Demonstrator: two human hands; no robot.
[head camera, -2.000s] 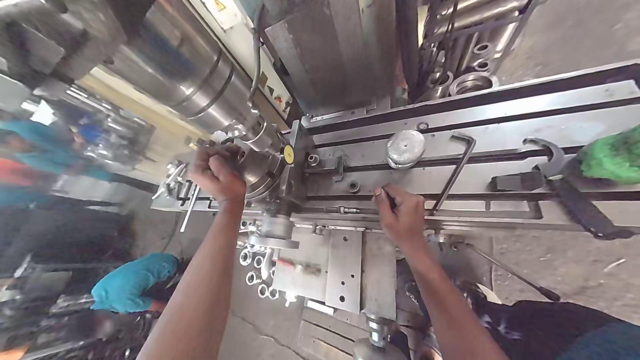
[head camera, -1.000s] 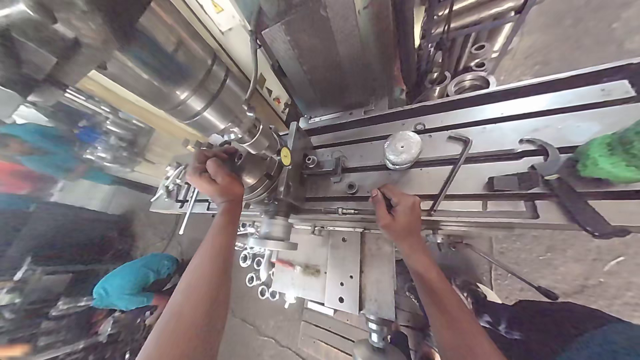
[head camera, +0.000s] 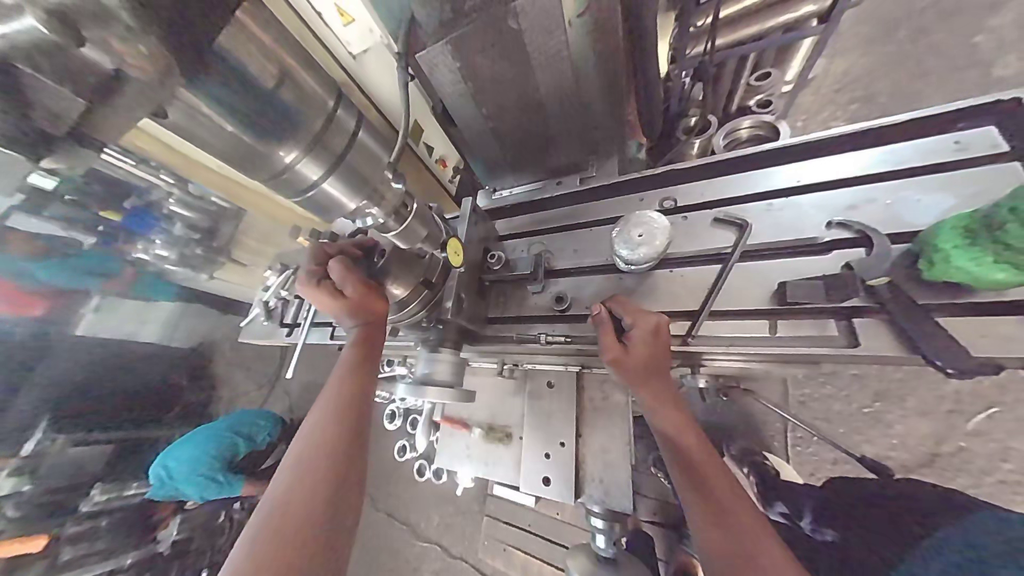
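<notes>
My left hand (head camera: 344, 282) is curled against the near side of the chuck (head camera: 412, 280) on the milling machine; whether it grips a dark knob or part there is hard to tell. Beside the chuck is a yellow round plate (head camera: 454, 251). My right hand (head camera: 632, 336) hangs over the front edge of the T-slotted table (head camera: 800, 240), fingers curled around a small dark piece. A thin metal rod (head camera: 548, 339) lies along that edge, left of the hand. Behind it stand a hex nut (head camera: 561, 301) and a round metal disc (head camera: 641, 240).
On the table's right lie a large hex key (head camera: 720, 276), a hook-shaped steel tool (head camera: 868, 248), a dark clamp or wrench (head camera: 920, 328) and a green cloth (head camera: 976, 244). A brush (head camera: 480, 431) rests on the lower plate. A person in a teal shirt (head camera: 216, 456) bends at lower left.
</notes>
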